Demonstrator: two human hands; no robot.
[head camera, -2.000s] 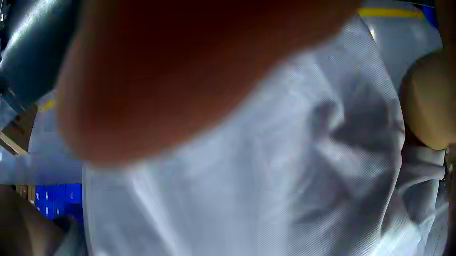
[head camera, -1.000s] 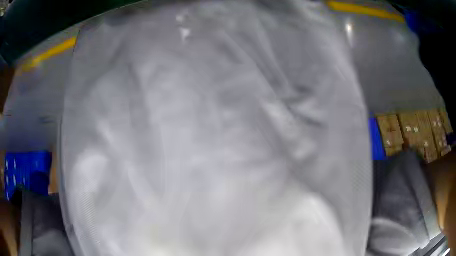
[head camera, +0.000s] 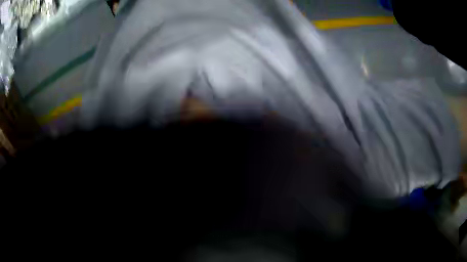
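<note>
Grey-white cloth (head camera: 220, 66), blurred and creased, fills the upper middle of the head view. A very dark, blurred shape covers the lower middle and hides what lies behind it; I cannot tell what it is. A small skin-toned patch shows at the dark shape's upper edge, too blurred to name. I cannot make out my left hand or my right hand. No held part can be seen.
A grey floor with a yellow line (head camera: 353, 22) lies at the upper right. A brown box-like thing (head camera: 16, 115) is at the left edge. Pale crumpled material (head camera: 30, 11) is at the top left. A black shape (head camera: 435, 25) cuts in at the top right.
The view has swung. The dark shape now covers the lower part, where cloth showed before. The stacked brown boxes at right and blue boxes at lower left are no longer seen.
</note>
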